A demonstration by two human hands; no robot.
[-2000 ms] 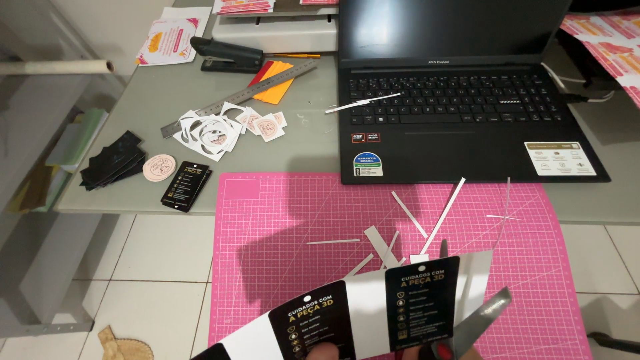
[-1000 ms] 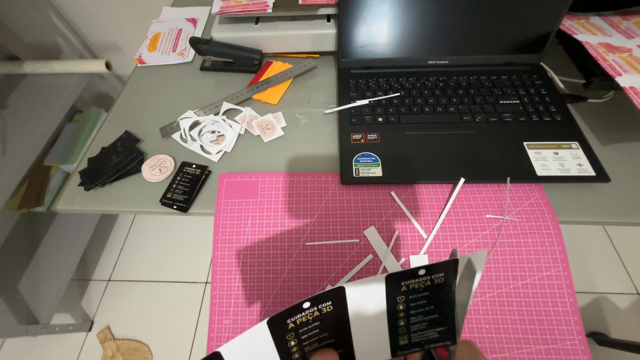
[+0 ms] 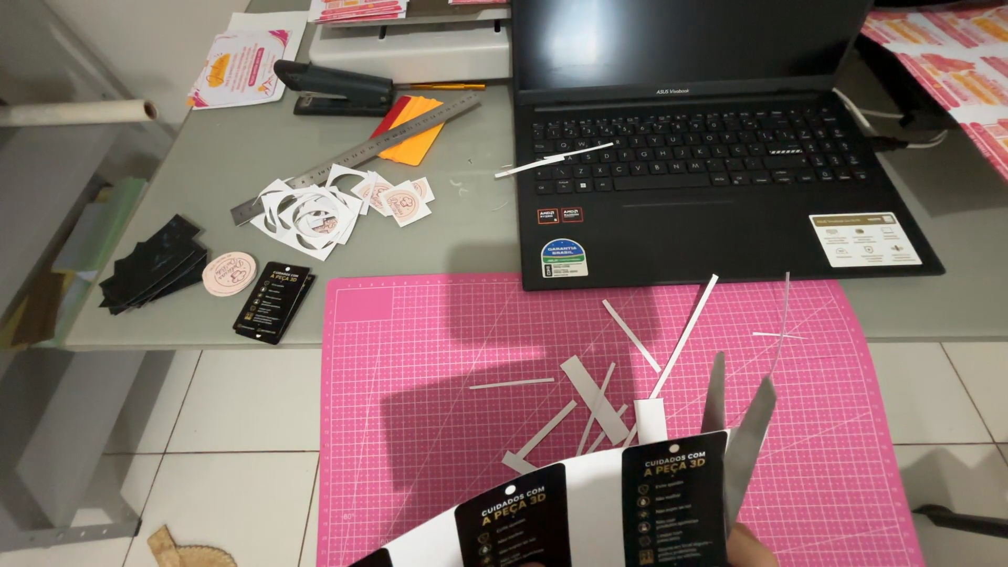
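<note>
A white sheet printed with black cards [image 3: 594, 504] rises from the bottom edge over the pink cutting mat [image 3: 425, 433]. Only a bit of my left hand [image 3: 529, 565] shows, at the sheet's lower part. My right hand [image 3: 750, 549] is at the bottom, partly hidden behind the sheet, on the scissors [image 3: 752, 441], whose handles are out of sight. The blades stand apart at the right edge of the sheet, one on each side of its upper corner. Thin white paper offcuts [image 3: 594, 398] lie on the mat beyond the sheet.
Behind the mat stands a black laptop [image 3: 709, 228] with paper strips on its keys. To the left lie cut black cards [image 3: 272, 303], a round pink label [image 3: 230, 274], ring-shaped paper scraps [image 3: 307, 216], a steel ruler [image 3: 354, 153], orange cards [image 3: 413, 134] and a stapler [image 3: 339, 90].
The scissors, mostly hidden behind the sheet a second ago, now show with both blades up and spread at its right edge. The sheet is still held up.
</note>
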